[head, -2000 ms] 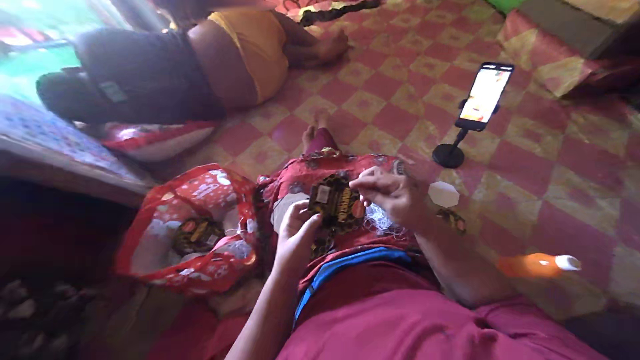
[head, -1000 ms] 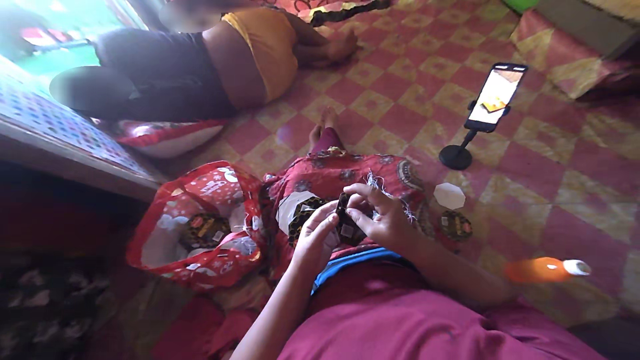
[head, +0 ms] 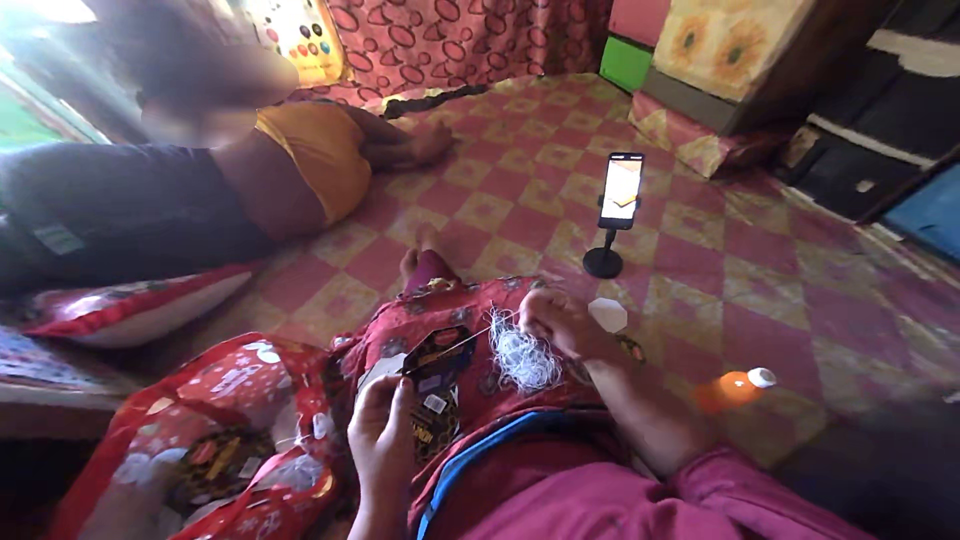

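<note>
A white thread [head: 465, 345] runs taut between my two hands over the red patterned cloth on my lap. My left hand [head: 384, 435] pinches a small dark piece at the thread's lower end. My right hand [head: 559, 322], higher and to the right, is closed on the other end. Beneath the thread lie dark printed octagonal cards [head: 442, 349] with a honeycomb pattern, and a whitish card [head: 384, 367] beside them. A loose tangle of white thread [head: 525, 360] rests on the cloth, just below my right hand.
A red printed bag [head: 300, 390] holding dark cards stands at the left. On the checked floor are a phone on a stand [head: 621, 191], a white octagonal card [head: 608, 315] and an orange bottle [head: 739, 384]. Another person [head: 300, 161] lies at the upper left, by a pillow [head: 150, 304].
My hands were close together one second ago and are now apart, with thread stretched between them. The dark card my hands held two seconds ago is no longer raised between them. The view has shifted.
</note>
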